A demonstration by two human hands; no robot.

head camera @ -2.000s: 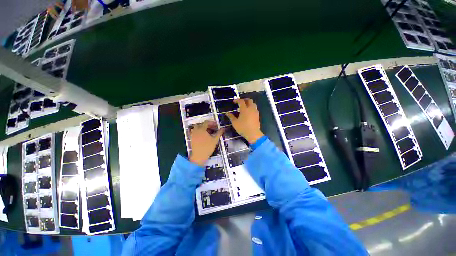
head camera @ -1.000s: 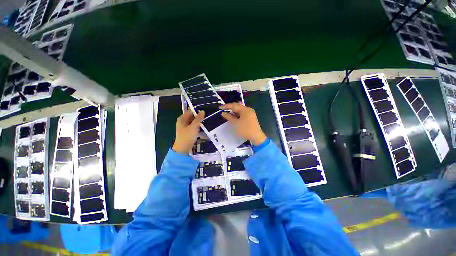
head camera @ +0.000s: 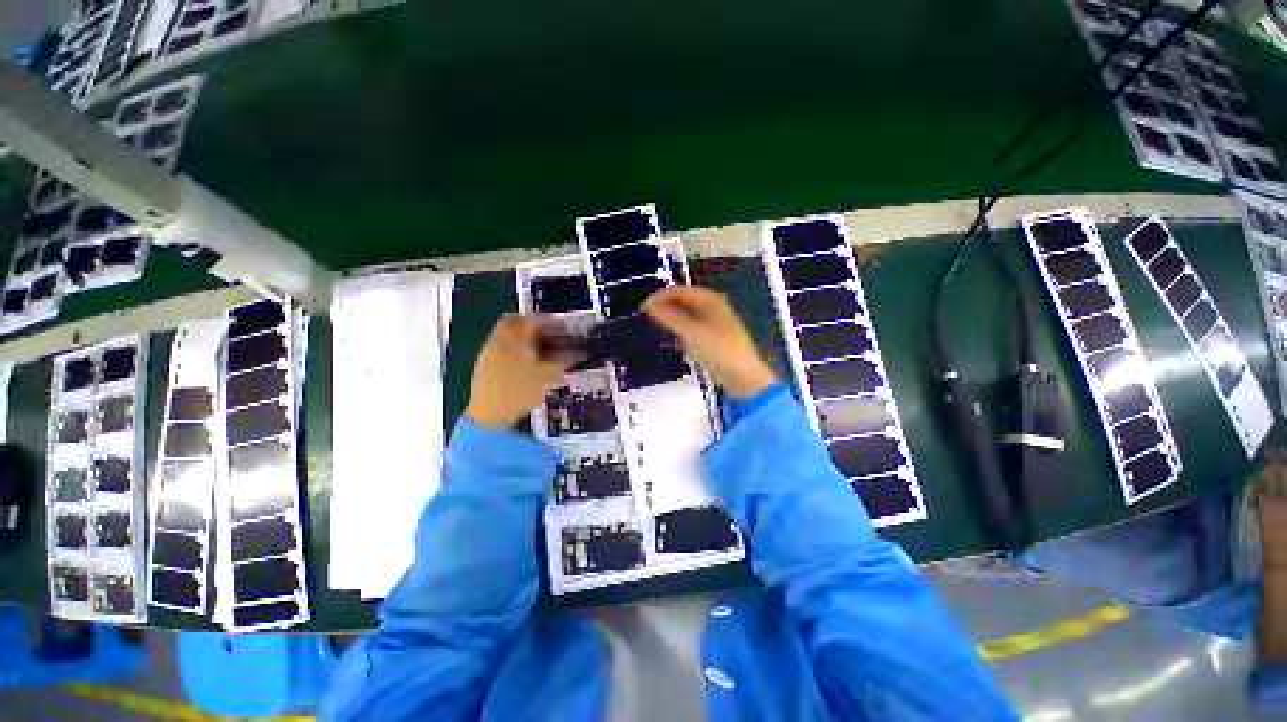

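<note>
The white module tray (head camera: 638, 570) lies in front of me with dark modules in two columns. A sticker sheet (head camera: 669, 449) lies over its right column, black rectangles on its upper part and bare white below. My left hand (head camera: 511, 370) is over the tray's left column, its fingertips at a small dark piece (head camera: 565, 343), blurred, seemingly a module. My right hand (head camera: 706, 339) is over the sheet, its fingertips at the edge of a black film piece (head camera: 621, 339). The fingers partly hide both pieces, and I cannot tell whether they touch.
A white sheet stack (head camera: 388, 437) and more sticker sheets (head camera: 260, 466) lie left. Another sticker sheet (head camera: 843, 367), a black corded device (head camera: 1039, 430) and further sheets lie right. A pale post (head camera: 212, 233) crosses the upper left. A person's arm (head camera: 1269, 564) shows at the right edge.
The sticker sheet, lifted and tilted a second ago, now lies along the tray's right column. My left hand has moved slightly left, and the hands are farther apart.
</note>
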